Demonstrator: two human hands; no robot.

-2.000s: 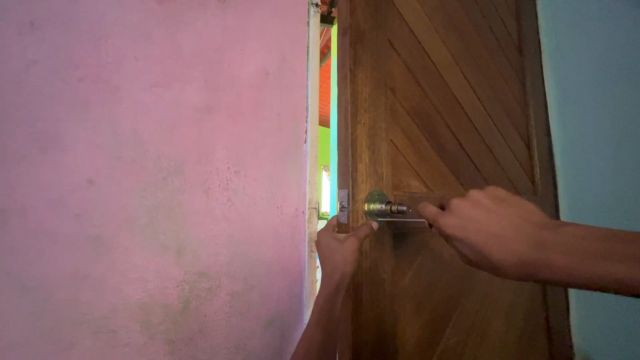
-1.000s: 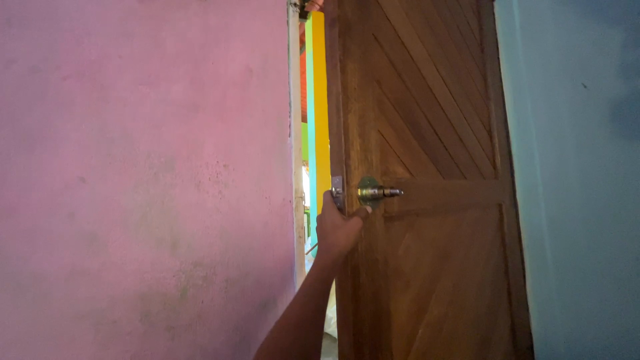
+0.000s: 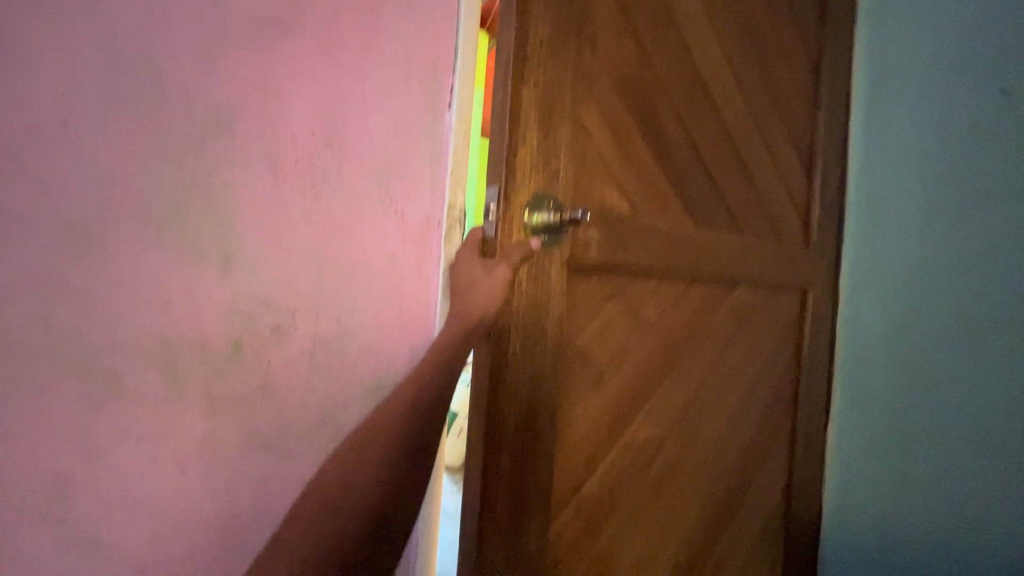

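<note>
My left hand [image 3: 480,284] grips the free edge of a brown wooden door [image 3: 680,360], its thumb on the near face just below the lock's round rose and its fingers hidden round the edge. Above the thumb, a metal spindle with a collar [image 3: 556,216] sticks out of the round plate; no knob or lever shows on it. On the door's edge, above my fingers, is a metal latch plate [image 3: 490,210]. The door stands slightly ajar. My right hand is out of view.
A stained pink wall [image 3: 224,280] fills the left side, with a pale door frame [image 3: 454,184] at its edge. Bright green and orange surfaces show through the narrow gap. A blue-green wall [image 3: 928,304] stands on the right.
My right hand, at the lock fitting two seconds ago, has left the view. The spindle end it covered is exposed. My left hand stays on the door's edge.
</note>
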